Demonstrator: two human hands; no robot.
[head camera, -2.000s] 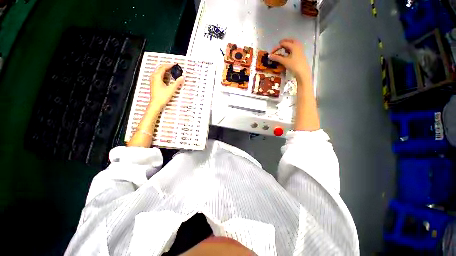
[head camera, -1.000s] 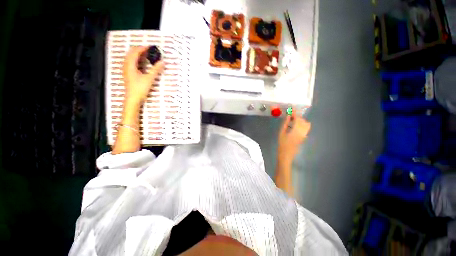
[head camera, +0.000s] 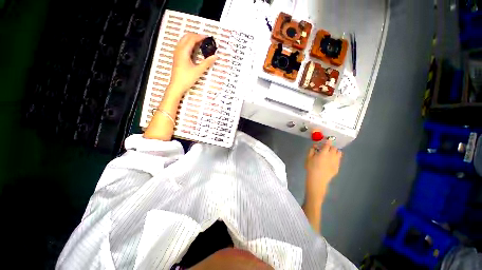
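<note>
My left hand (head camera: 188, 64) holds a round black component (head camera: 207, 47) between thumb and fingers above the white parts tray (head camera: 211, 113), whose slots hold tiny reddish-brown slivers. My right hand (head camera: 323, 161) is at the machine's front edge, a fingertip at the small start button (head camera: 331, 138), beside the red button (head camera: 317, 136). Nothing clearly shows held in it. Four orange-brown fixture nests stand on the machine table; the back right nest (head camera: 328, 47) and the front left nest (head camera: 284, 61) have black parts in them.
Large black blister trays (head camera: 87, 68) lie at the left. Thin dark tweezers (head camera: 353, 54) lie right of the nests, near a whitish crumpled clump (head camera: 346, 90). A pale slide plate edge (head camera: 289, 97) is in front of the nests. Blue bins (head camera: 441, 184) are on the floor at right.
My right hand has moved from the back right nest to the front button, whose green glow has gone out since one second ago. My left hand still holds the black component.
</note>
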